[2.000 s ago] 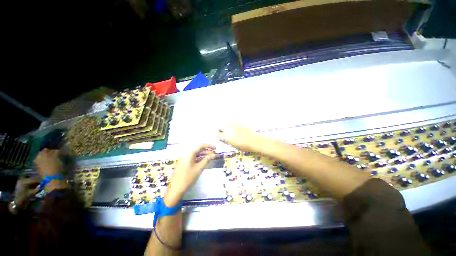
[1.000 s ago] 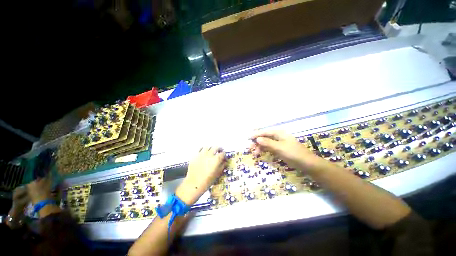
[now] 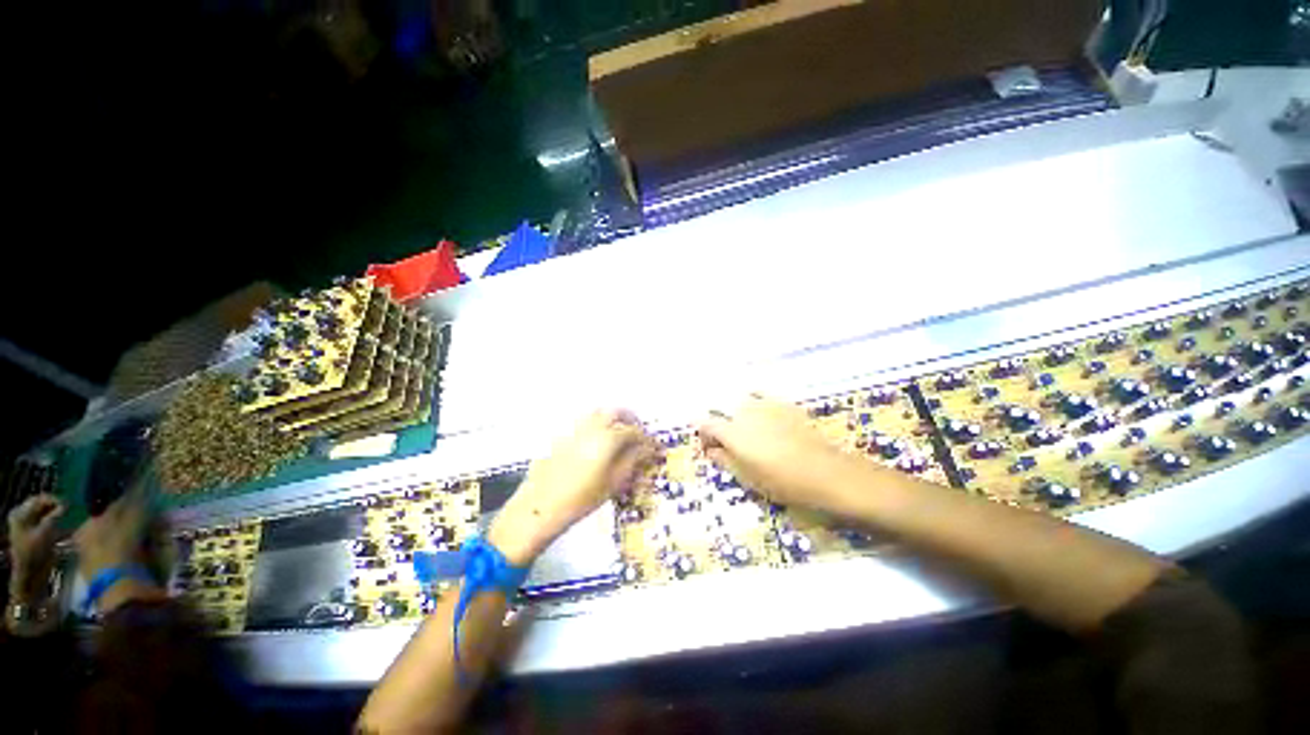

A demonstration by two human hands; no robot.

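Observation:
A row of tan circuit board panels [image 3: 726,539] with dark and silvery parts lies in the conveyor rail [image 3: 747,600]. My left hand [image 3: 582,467], with a blue wrist strap [image 3: 489,566], is over the left end of the panel in front of me, fingers bent down. My right hand [image 3: 769,452] is over the same panel's back edge, to the right of my left hand, fingertips low on the board. The fingertips are small and blurred, so I cannot tell whether either hand pinches a component.
Stacked board panels [image 3: 338,352] and a brown heap of loose components [image 3: 216,438] lie on a green mat [image 3: 417,438] at the left. Red [image 3: 417,273] and blue [image 3: 520,250] shapes stand behind. Another person's hands [image 3: 115,553] are far left. A cardboard box [image 3: 848,79] lies beyond the bench.
Since two seconds ago, my right hand has moved from the white surface onto the panel. My left hand has moved right, onto the panel's left end. The view has shifted slightly.

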